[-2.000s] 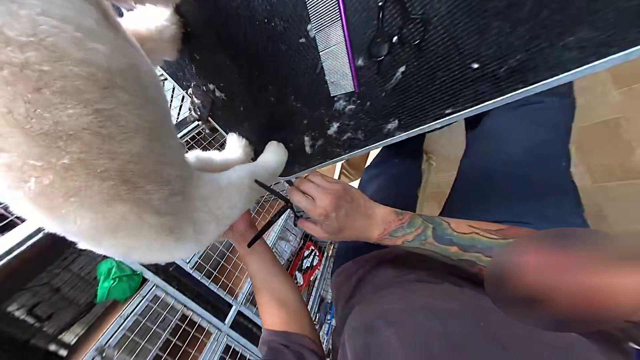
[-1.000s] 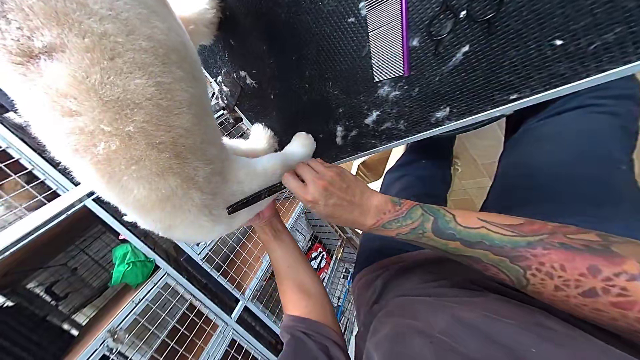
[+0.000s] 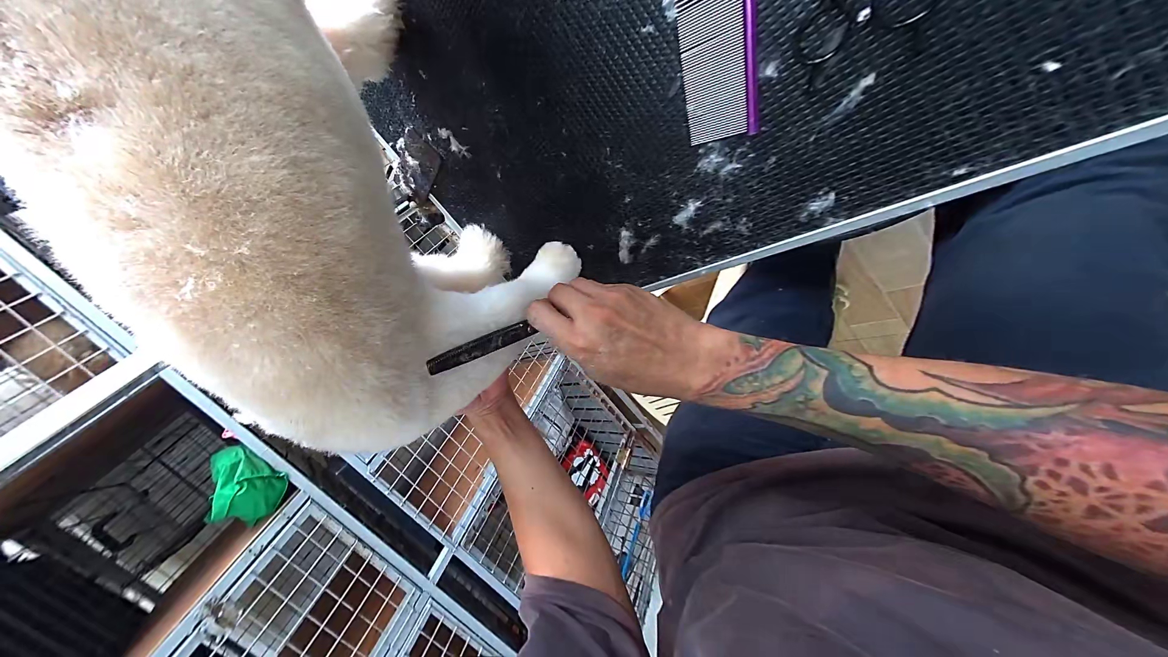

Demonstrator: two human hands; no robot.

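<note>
My right hand (image 3: 620, 338), on the tattooed arm, is closed round a dark narrow tool (image 3: 481, 349), likely black scissors; their handles are hidden in my fingers. The tool lies slantwise against the pale hind leg (image 3: 493, 306) of a cream-coated dog (image 3: 228, 210). My left hand (image 3: 491, 400) touches the underside of that leg, with its fingers hidden behind the fur. The leg's rounded paw (image 3: 557, 261) is just above my right knuckles, and a second paw (image 3: 482, 255) shows beside it.
A black textured grooming table (image 3: 912, 119) with a metal edge bears tufts of fur, a purple-backed metal comb (image 3: 716, 68) and dark scissors (image 3: 826, 41). Wire cages (image 3: 319, 584) stand below, with a green cloth (image 3: 245, 484) on them. My legs (image 3: 1040, 274) are beside the table.
The dark blades, spread apart two seconds ago, now show as one bar lying along the dog's leg. My left hand stays under the leg. The view has shifted somewhat.
</note>
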